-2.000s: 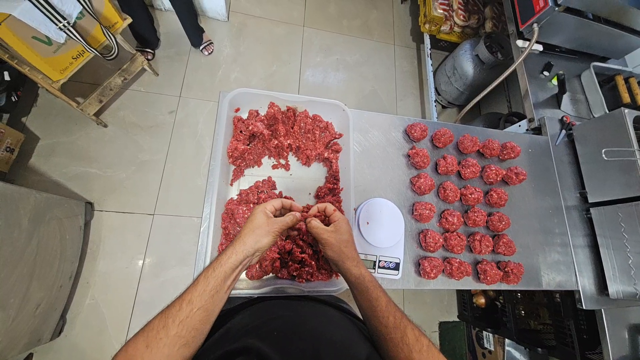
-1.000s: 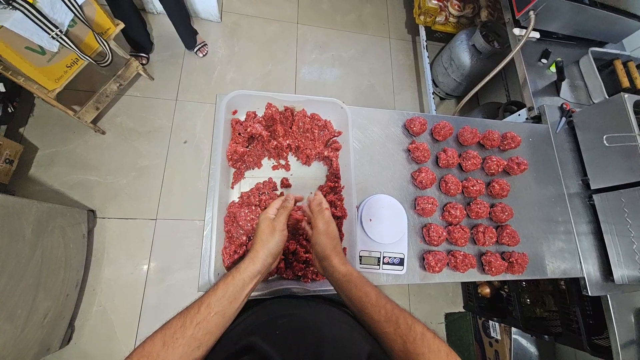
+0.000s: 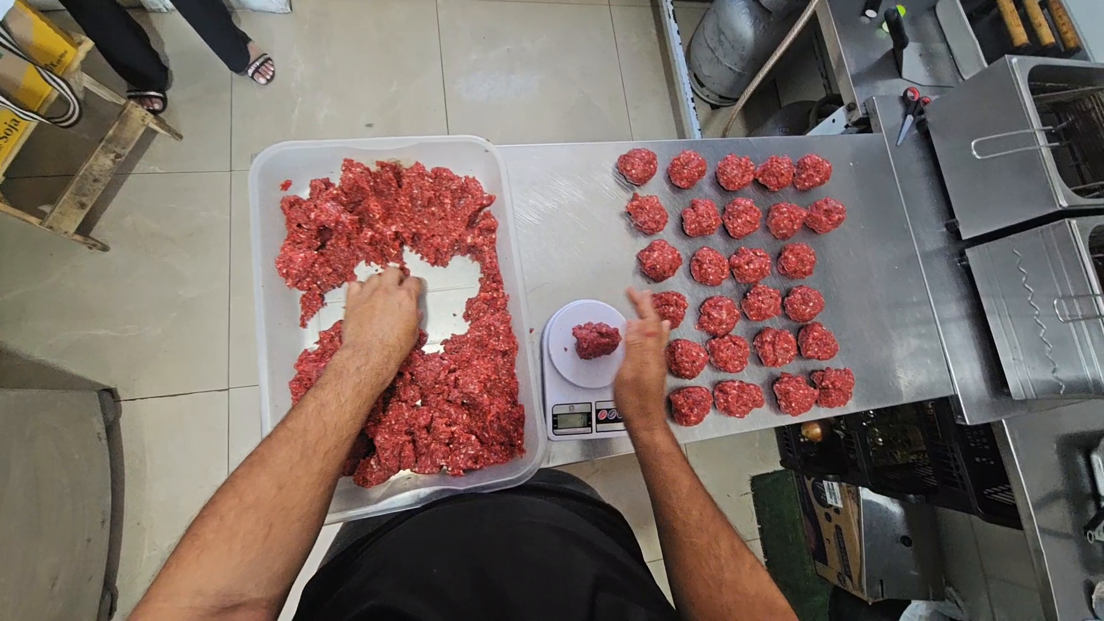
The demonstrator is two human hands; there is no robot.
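Observation:
A clear plastic tub (image 3: 264, 345) holds raw ground meat (image 3: 448, 405), heaped around a bare patch of its floor. My left hand (image 3: 384, 315) reaches down into the tub at that patch, fingers bent and tips hidden, so its hold cannot be told. On the round plate of a white digital kitchen scale (image 3: 565, 366) lies a small lump of ground meat (image 3: 596, 341). Just right of the plate is my right hand (image 3: 642, 358), slightly blurred, fingers extended and holding nothing visible. Rows of meat balls (image 3: 743, 217) cover the steel table to the right of the scale.
The steel table (image 3: 561, 216) carries tub, scale and meat balls. Steel fryers (image 3: 992, 147) and red-handled scissors (image 3: 911, 112) are at the right, a gas cylinder (image 3: 733, 43) at the back. A person's sandalled feet (image 3: 259, 67) and a wooden stand (image 3: 95, 172) are at upper left.
My hands were together over the tub and have moved apart, the right one to beside the scale. The scale plate was bare and now bears a lump of meat.

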